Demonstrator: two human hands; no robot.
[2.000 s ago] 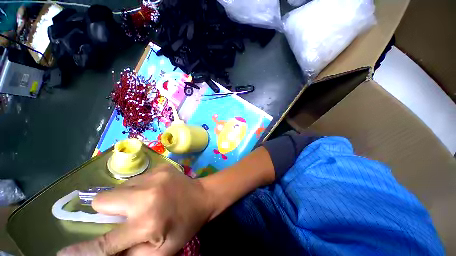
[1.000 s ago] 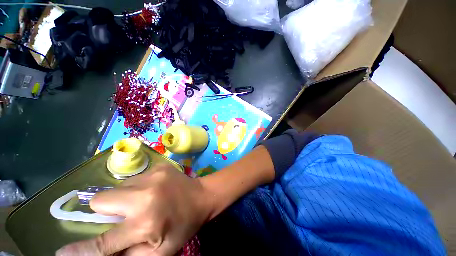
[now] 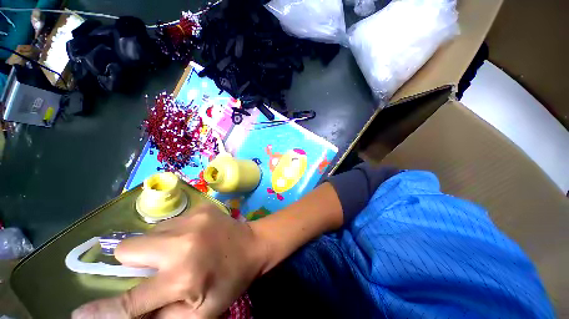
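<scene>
A large metal can [image 3: 56,255] with a golden-green top fills the lower left, cut off by the picture's bottom edge. Its pale yellow spout [image 3: 161,194] is uncapped. My right hand [image 3: 193,258] lies over the can top and holds the right part of the white loop handle [image 3: 84,265]; its lower fingers are partly cut off. A pale yellow squeeze bottle [image 3: 234,174] lies on its side on the printed mat [image 3: 312,146], open neck towards the spout but apart from it. My left hand is out of view.
Red and white wired bits [image 3: 171,134] lie on the mat. Slim tweezers [image 3: 284,119] lie at its upper right edge. Black plastic parts [image 3: 249,56] heap behind, near whitish bags [image 3: 399,47]. An open carton [image 3: 474,149] stands right. A grey device [image 3: 31,103] stands far left.
The view has shifted slightly, so the background parts sit a little lower. My right hand, the can and the bottle keep their places relative to each other.
</scene>
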